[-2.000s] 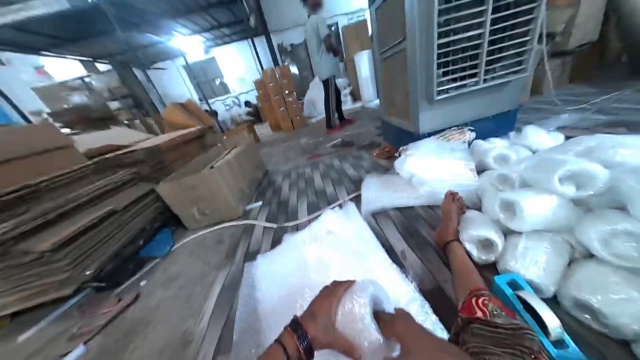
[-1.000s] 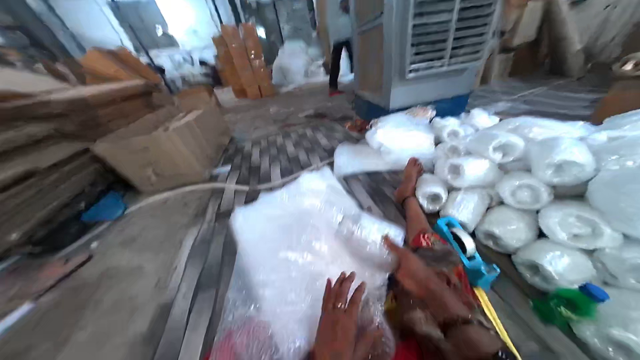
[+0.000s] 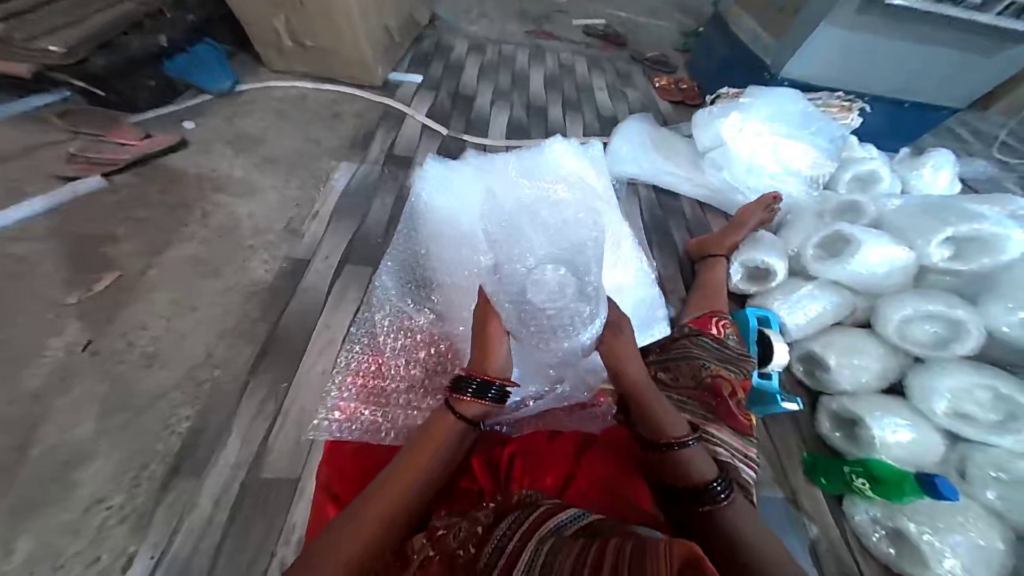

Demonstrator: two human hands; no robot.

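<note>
A bundle of bubble wrap (image 3: pixel 552 292) stands between my two hands, over a flat stack of bubble wrap sheets (image 3: pixel 640 280) on my lap and the mat. My left hand (image 3: pixel 490 340) holds its left side, with several black bangles on the wrist. On its right side my right hand (image 3: pixel 614 332) grips it, the fingers partly hidden behind the plastic. A round shape shows faintly through the layers; what it is I cannot tell. To the right of my knee lies a blue tape dispenser (image 3: pixel 766 360) with a roll of tape in it.
Many bubble-wrap rolls (image 3: pixel 928 324) are piled at the right, with a green plastic bottle (image 3: pixel 872 478) among them. Loose bubble wrap (image 3: pixel 760 144) lies beyond my foot. A pale hose (image 3: pixel 384 100) crosses the striped mat (image 3: pixel 312 320). A cardboard box (image 3: pixel 320 40), sandals (image 3: pixel 120 148) and a cooler's base (image 3: pixel 824 72) stand around.
My hands have gone from the roll lying on the sheets to either side of a bundle held more upright. The view has tilted down, and the person in the background is out of view.
</note>
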